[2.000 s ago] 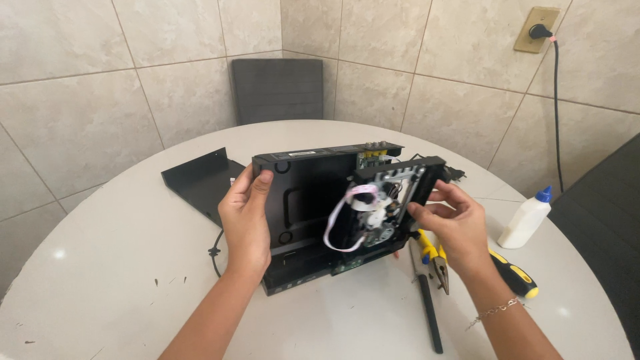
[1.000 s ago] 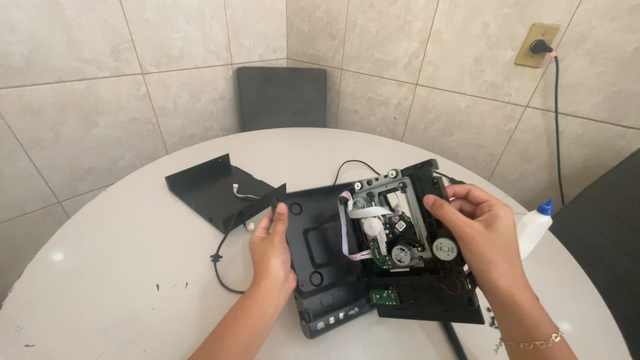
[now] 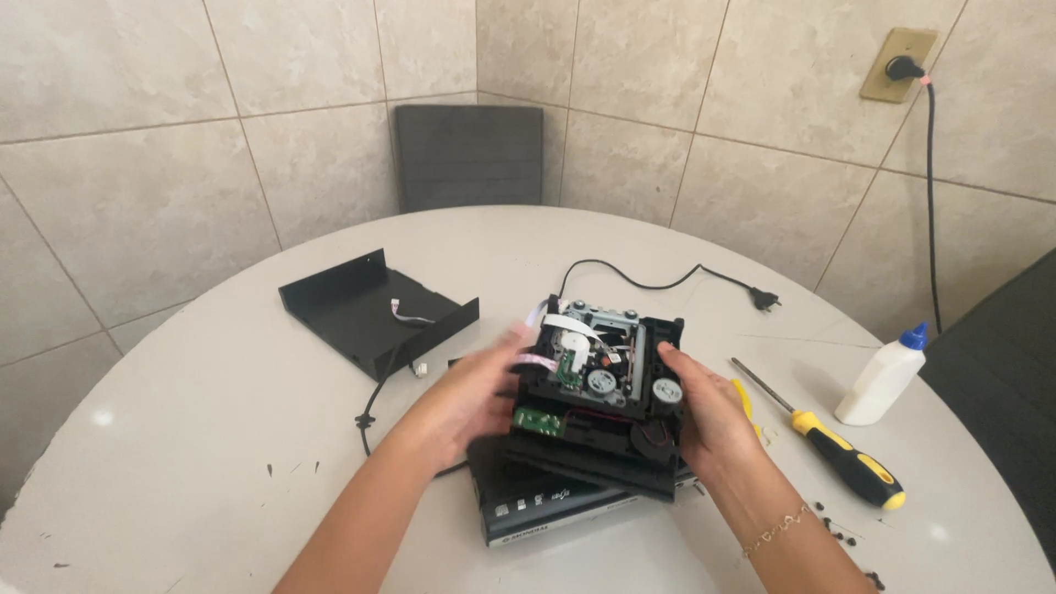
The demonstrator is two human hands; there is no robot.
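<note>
A black disc drive mechanism (image 3: 606, 371) with a white flat ribbon cable, round gears and a small green circuit board sits tilted above the black disc player chassis (image 3: 569, 495). My right hand (image 3: 714, 404) grips the mechanism's right edge, thumb on top. At its left side is my left hand (image 3: 474, 400), blurred, near the ribbon cables; whether its fingers hold anything cannot be told. The chassis lies under the mechanism, its front panel facing me.
A black metal cover (image 3: 371, 309) lies back left, a white connector on it. A power cord with plug (image 3: 765, 299) curves behind. To the right are yellow-handled pliers (image 3: 747, 404), partly hidden, a screwdriver (image 3: 850, 462), several screws (image 3: 837, 535) and a white glue bottle (image 3: 883, 375).
The chassis, earlier held up by my left hand, now lies on the table. My left hand has moved off it to the mechanism's left side. My right hand stays on the mechanism.
</note>
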